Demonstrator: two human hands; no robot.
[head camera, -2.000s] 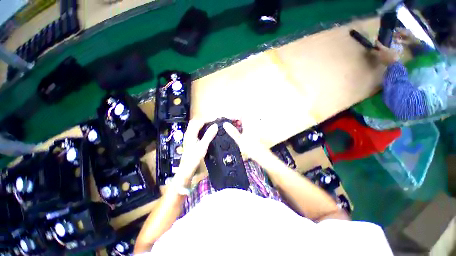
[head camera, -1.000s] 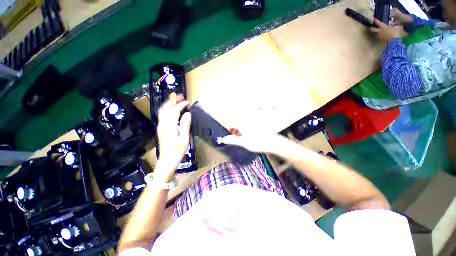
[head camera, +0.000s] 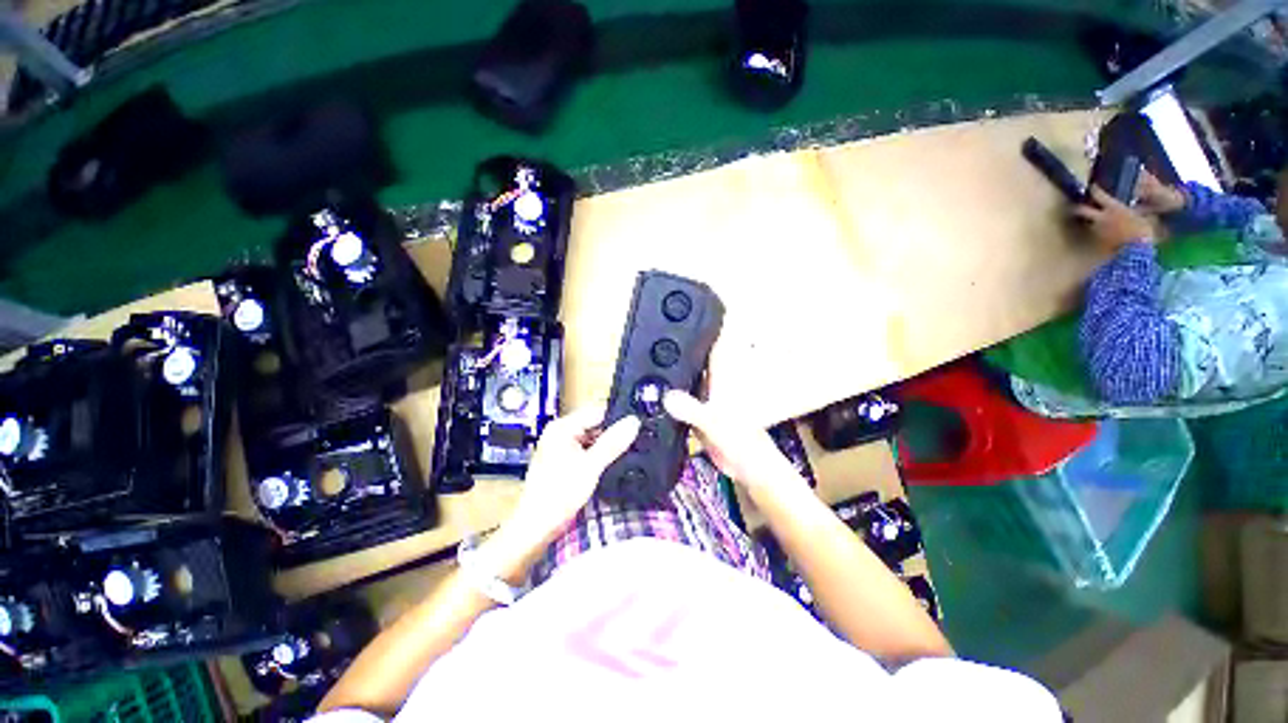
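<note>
A long black panel (head camera: 664, 350) with several dark round rings and a small bright spot near its middle is held upright in front of my lap. My left hand (head camera: 576, 455) grips its lower left edge, thumb on the face. My right hand (head camera: 711, 424) grips its right side, thumb near the bright spot. Its back is hidden. Two open black housing shells, the upper one (head camera: 511, 243) and the lower one (head camera: 499, 400), lie just left of it, each with a silver disc and a tan circle.
More open shells (head camera: 339, 480) crowd the bench on the left. A green conveyor (head camera: 643, 78) carries black units beyond. A tan bench (head camera: 848, 269) extends right to another person's hands (head camera: 1123, 212). A red stool (head camera: 989, 424), clear bin (head camera: 1109, 494), cartons and a green crate (head camera: 127, 699) are around.
My left hand has come from the upper shell back onto the panel. The panel has turned from slanted to nearly upright, ringed face showing, with both hands on it.
</note>
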